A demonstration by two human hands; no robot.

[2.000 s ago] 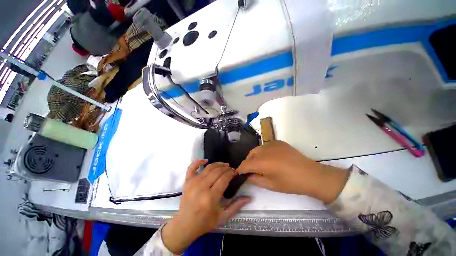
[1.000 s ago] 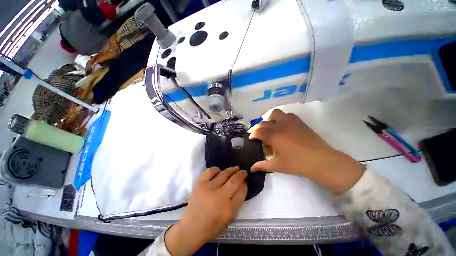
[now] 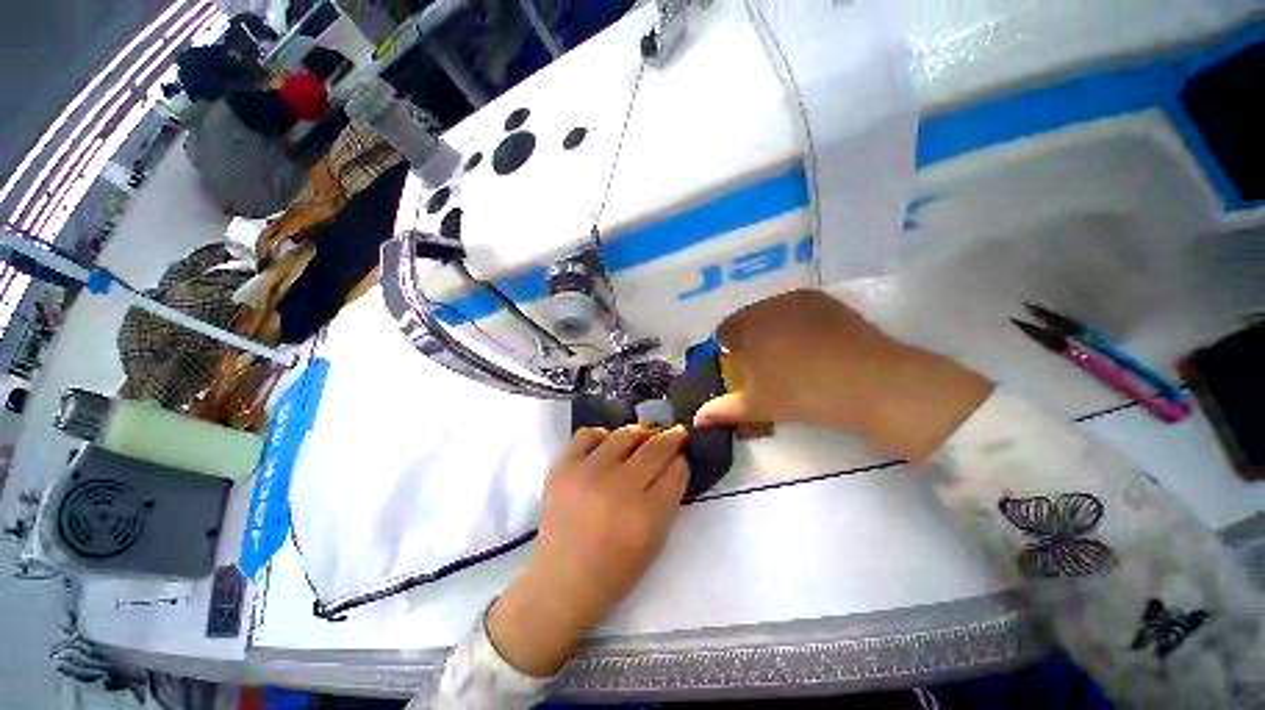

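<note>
The black cuff lies under the presser foot at the needle area. The white panel spreads left of it, with a thin black edge along its front. My left hand presses flat on the black cuff just in front of the foot. My right hand pinches the cuff's right side between thumb and fingers, beside the foot. It partly covers the tan-brown seam guide. The stitches under the foot are hidden.
The sewing machine fills the back. Pink and blue snips and a black phone lie at right. A pale green thread cone stands at left. Cloth piles lie behind left. The ruler-marked table edge runs in front.
My right hand has moved back from in front of the foot to the cuff's right side. My left hand has moved from the cuff's front end to near the foot. Less of the cuff shows in front.
</note>
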